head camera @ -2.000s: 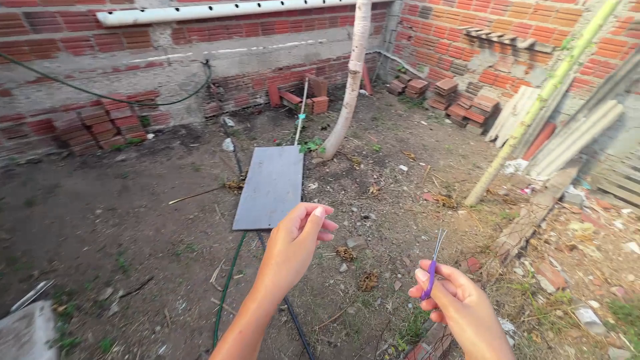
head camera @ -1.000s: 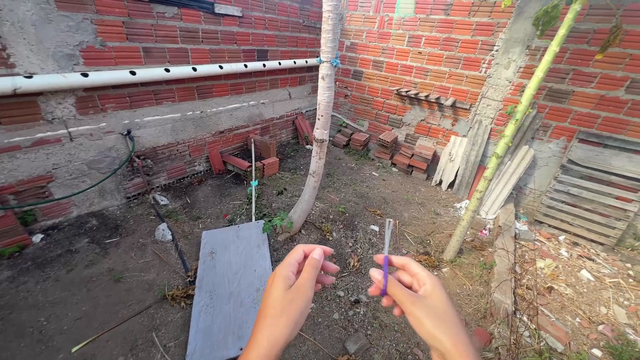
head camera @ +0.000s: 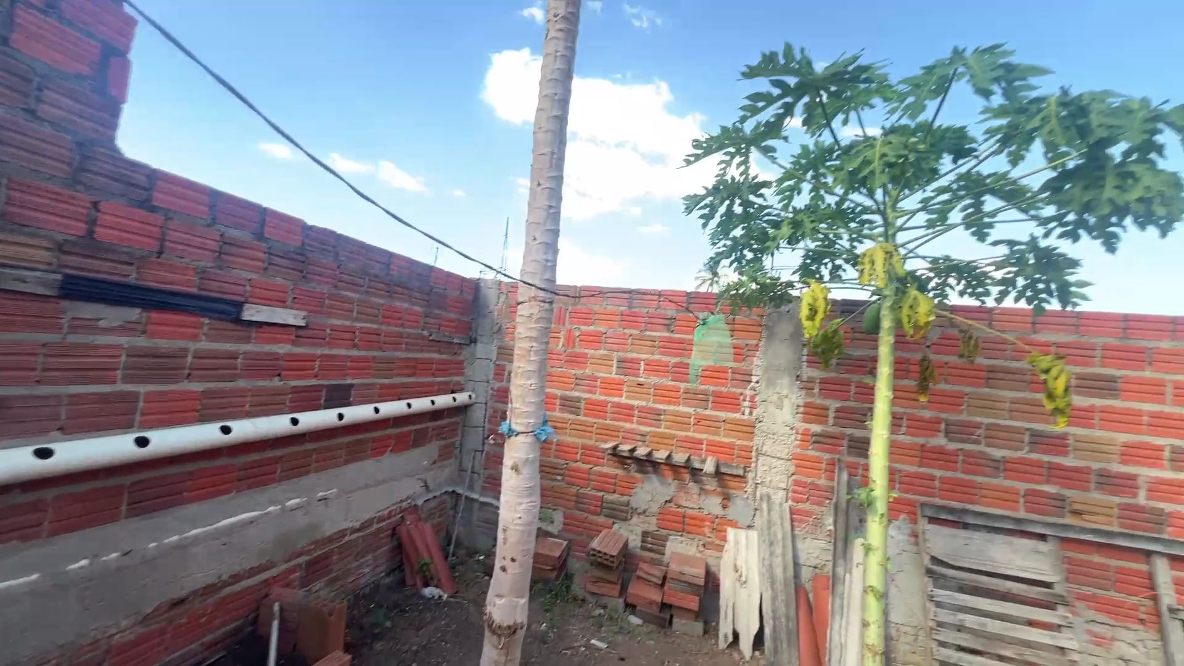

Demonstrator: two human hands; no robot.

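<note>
Neither my left hand nor my right hand shows in the head view now, so what they hold cannot be seen. A pale papaya-like trunk (head camera: pixel 529 370) rises through the middle, with a blue tie (head camera: pixel 527 430) knotted around it. A dark cable (head camera: pixel 342 176) runs from the upper left down to this trunk. Right of it stands a papaya tree (head camera: pixel 879 444) with broad green leaves, some yellow hanging leaves (head camera: pixel 814 310) and a green fruit (head camera: pixel 870 318).
A white pipe with holes (head camera: pixel 259 426) runs along the left brick wall (head camera: pixel 185 370). Stacked bricks (head camera: pixel 684 583) lie at the back wall's foot. Weathered boards (head camera: pixel 775 573) and a slatted wooden pallet (head camera: pixel 999 583) lean at the right. Bricks (head camera: pixel 319 629) sit at the lower left.
The view has tilted far up, to the treetop and sky. Both hands, the right one holding a thin purple-handled metal tool, have left the view, as has the grey board on the ground.
</note>
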